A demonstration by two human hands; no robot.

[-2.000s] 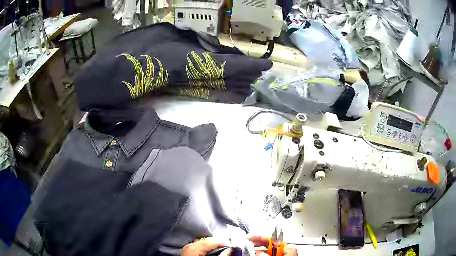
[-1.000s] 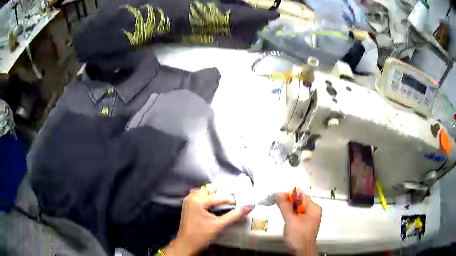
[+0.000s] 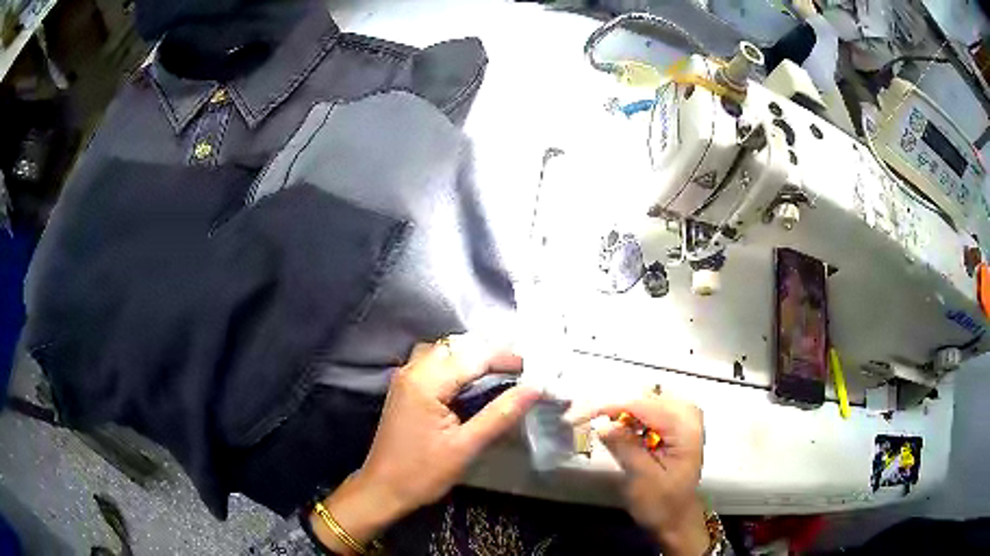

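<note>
A dark grey denim jacket (image 3: 206, 282) lies at the left with its paler inside folded out. My left hand (image 3: 434, 418) pinches the jacket's edge between thumb and fingers near the table's front. A small whitish care label (image 3: 551, 432) hangs at my left fingertips, washed out by glare. My right hand (image 3: 657, 440) is at the label's right side and holds orange-handled thread snips (image 3: 641, 427), mostly hidden in the fingers. Whether the right fingertips also grip the label is unclear.
The sewing machine (image 3: 847, 196) stands at the right, its needle area (image 3: 700, 244) above my right hand. A phone (image 3: 800, 326) and a thin yellow stick (image 3: 838, 382) lie on its bed. The control panel (image 3: 928, 141) is at upper right. Embroidered dark fabric (image 3: 478, 532) shows at the bottom edge.
The view has tilted down. Compared with one second ago, my right hand has come closer to my left, beside the label. My left hand still holds the jacket edge.
</note>
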